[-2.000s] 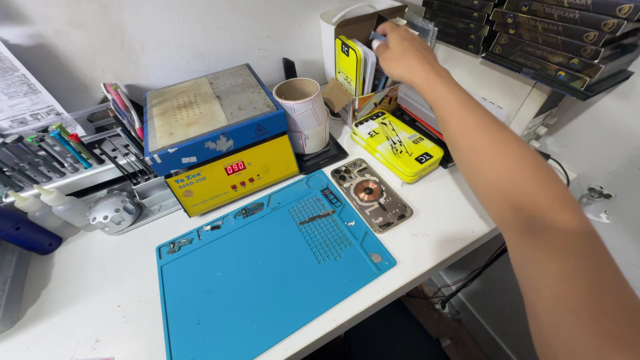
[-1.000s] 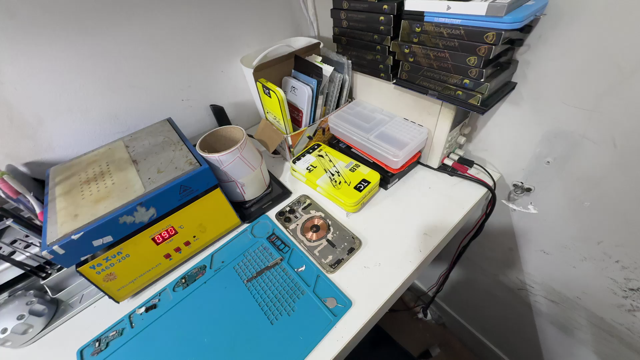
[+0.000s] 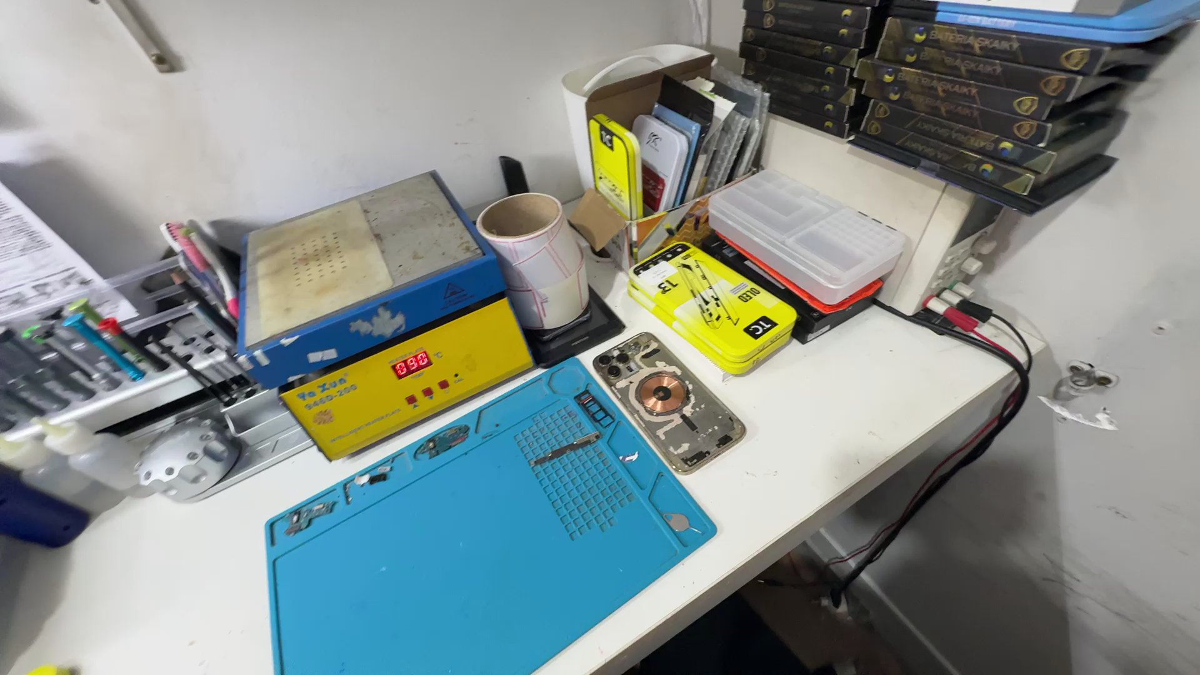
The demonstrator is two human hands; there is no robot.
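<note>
Neither my left hand nor my right hand shows in the head view now. A blue silicone repair mat [image 3: 441, 562] lies on the white desk, with small circuit boards and phone parts in its upper recesses. Beside the mat's right edge rests a phone housing [image 3: 670, 403] with a round copper coil. Behind it is a yellow screen box [image 3: 712, 305]. A blue and yellow heating plate [image 3: 412, 375] with a lit red display stands behind the mat. To its right a cardboard tube [image 3: 536, 262] stands upright on a black base.
A box of packets [image 3: 656, 225] stands at the back. A clear plastic organizer case [image 3: 806, 234] lies on red and black boxes. Black battery boxes [image 3: 984, 103] are stacked at the upper right. Screwdrivers [image 3: 94, 347] and bottles stand at the left. Cables [image 3: 966, 450] hang off the right edge.
Two seconds ago a hand reached to the box of packets; it has since left the view. The clear organizer case, hidden behind the arm then, now shows. The view has shifted.
</note>
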